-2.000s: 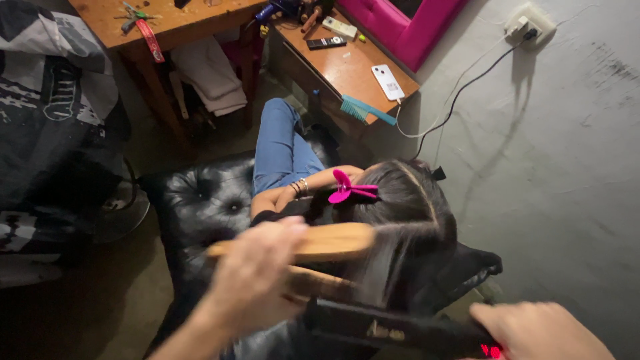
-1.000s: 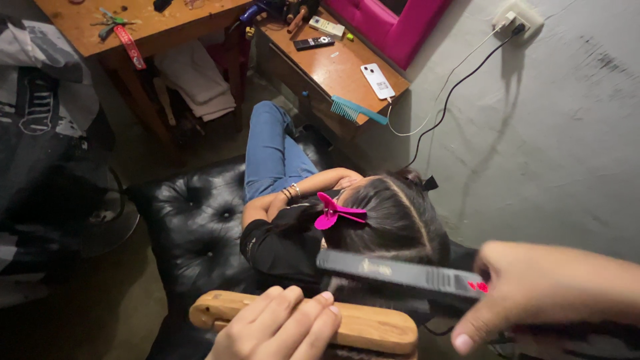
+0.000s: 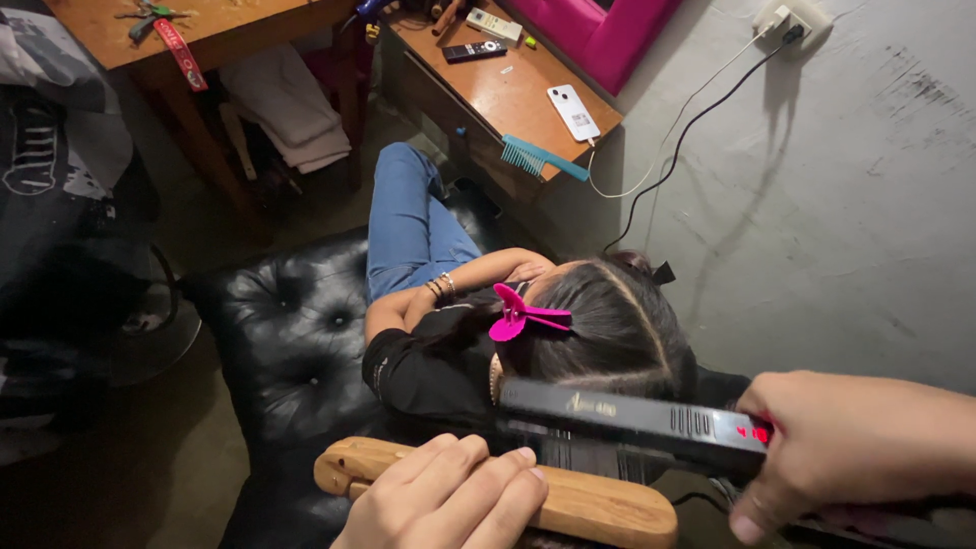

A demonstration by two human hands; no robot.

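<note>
A black hair straightener (image 3: 633,423) with a red lit display is in my right hand (image 3: 846,442), just behind a seated person's head (image 3: 610,320). Straight dark hair runs down from under the straightener toward a wooden tool (image 3: 602,503), which looks like a hinged wooden hair straightening brush. My left hand (image 3: 457,496) is closed over that tool, below and nearly parallel to the straightener. The underside of the tool is hidden. A pink hair clip (image 3: 518,313) holds hair at the side of the head, and a pale parting line crosses the scalp.
The person sits on a tufted black seat (image 3: 305,328). Ahead, a wooden cabinet (image 3: 534,76) holds a white phone (image 3: 573,113), a teal comb (image 3: 543,156) and remotes. Cords run to a wall outlet (image 3: 793,24) at the right. Keys lie on a wooden table (image 3: 252,30).
Two seconds ago the wooden tool was beside the head above the straightener; it is now below it. Over the last second the straightener has moved down slightly, away from the head.
</note>
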